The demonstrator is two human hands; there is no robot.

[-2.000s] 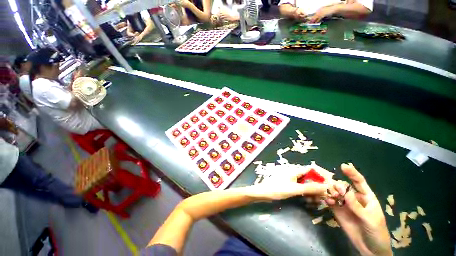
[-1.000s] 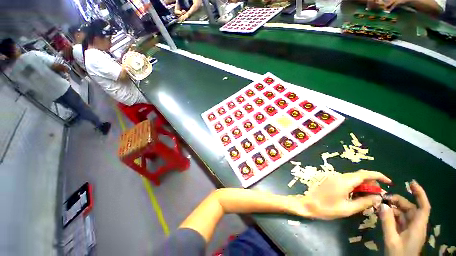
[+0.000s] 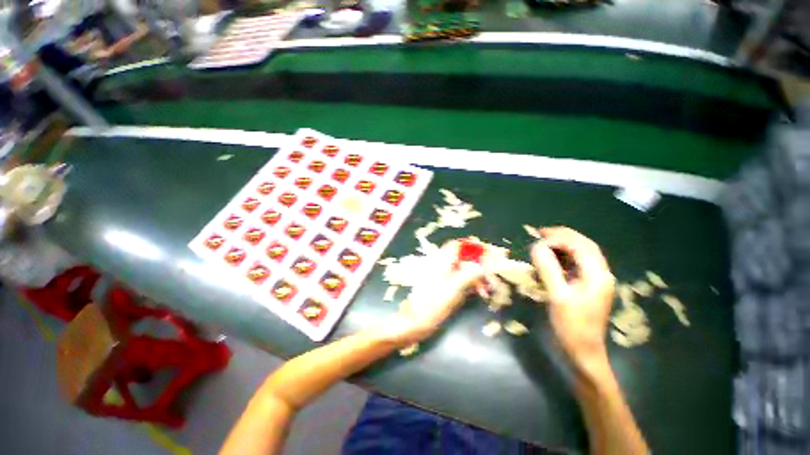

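My left hand (image 3: 440, 289) holds a red module (image 3: 470, 254) at its fingertips over a pile of beige slips (image 3: 407, 271). My right hand (image 3: 577, 280) is apart from it, to the right, with thumb and index finger curled close together; a small beige piece seems to show at its fingertips, but blur hides whether it is held. More beige slips (image 3: 632, 322) lie right of my right hand. The white foam tray (image 3: 266, 300) lies to the left, with red modules in its pockets and one pale beige empty pocket.
A green conveyor (image 3: 533, 129) with a white rail (image 3: 497, 165) runs behind. A small white paper (image 3: 638, 197) lies near the rail. Grey stacked blister trays (image 3: 773, 267) stand at right. Red stools (image 3: 164, 355) are at lower left. Another foam tray (image 3: 249, 40) lies across the line.
The view has swung right, bringing the grey stacks in. My right hand has moved away from the red module, which stays in my left hand.
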